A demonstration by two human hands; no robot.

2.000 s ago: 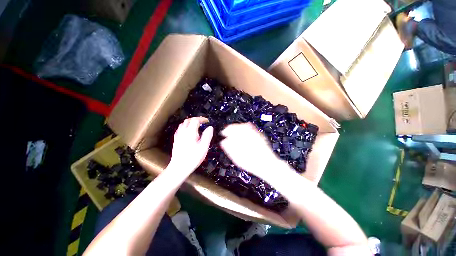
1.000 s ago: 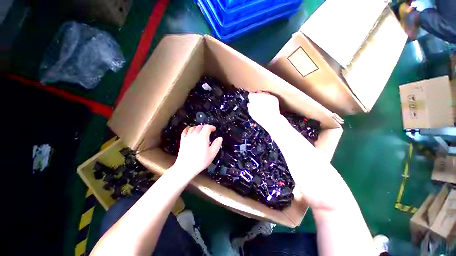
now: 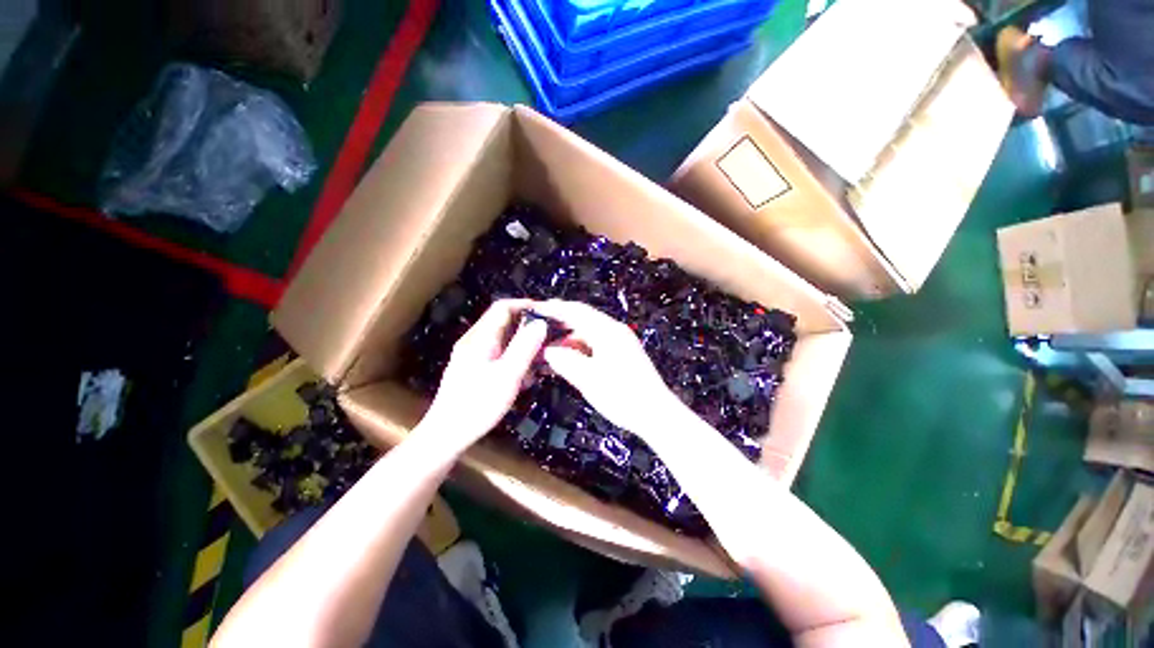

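Observation:
A large open cardboard box (image 3: 418, 190) stands in front of me, filled with small glossy black plastic parts (image 3: 709, 329). My left hand (image 3: 487, 370) and my right hand (image 3: 605, 361) meet above the heap, near its left middle. A small dark part (image 3: 538, 319) shows between the fingertips of both hands. The fingers partly hide it. A pale bit (image 3: 516, 230) lies at the heap's far end. A shallow yellow tray (image 3: 218, 443) with scattered black parts is left of the box, by my knee.
Blue plastic crates (image 3: 608, 57) are stacked beyond the box. A second cardboard box (image 3: 810, 190) stands at the right, with a person's hand (image 3: 1020, 70) behind it. Smaller boxes (image 3: 1069, 272) are far right. A clear plastic bag (image 3: 209, 146) lies upper left. A black surface (image 3: 101, 506) fills the left.
My right hand has come back from the far side of the heap to meet my left hand. A small dark part now shows between the fingers. My left hand has moved only slightly.

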